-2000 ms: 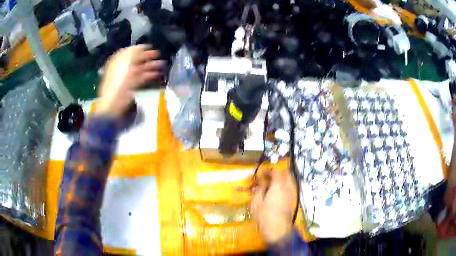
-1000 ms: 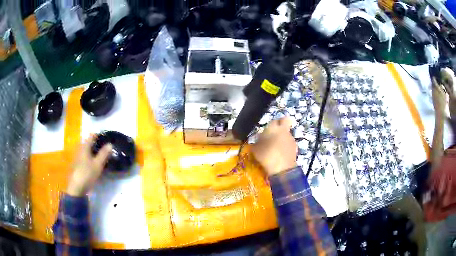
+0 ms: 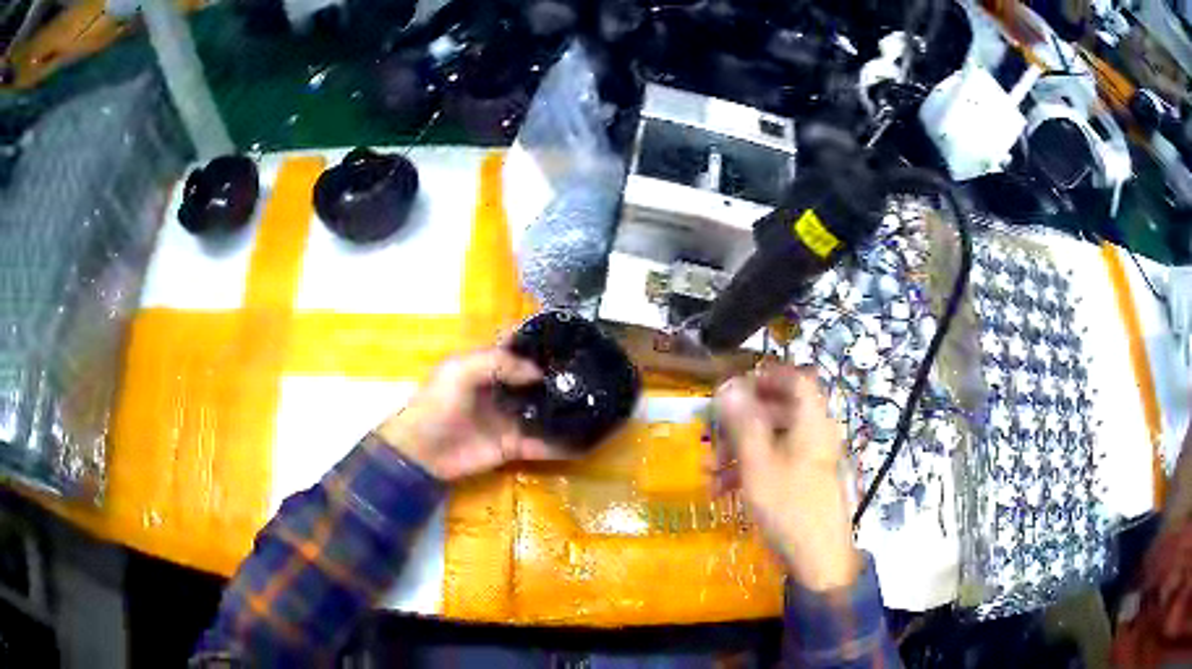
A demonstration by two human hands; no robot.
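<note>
My left hand (image 3: 468,416) holds a glossy black camera housing (image 3: 575,384) in front of the screw feeder, its open side facing up toward me. My right hand (image 3: 780,451) is just right of the housing, its fingers curled together around something small, too blurred to name; it does not touch the housing. The black electric screwdriver (image 3: 784,259) with a yellow label hangs tilted above both hands, its tip beside the pale screw feeder (image 3: 712,154). Two more black housings stand at the back left, one at the far left (image 3: 220,196) and one beside it (image 3: 366,195).
A clear bag of screws (image 3: 565,235) lies left of the feeder. Loose wired motors (image 3: 856,327) are heaped at right, beside a blister tray of silver parts (image 3: 1039,392). Stacked clear trays (image 3: 66,314) stand at left. The screwdriver's black cord loops over the motors. Another person's arm shows at far right.
My left hand has lifted the nearest housing off the bench's left side and carried it right, in front of the feeder. My right hand has come away from the motor pile toward the housing.
</note>
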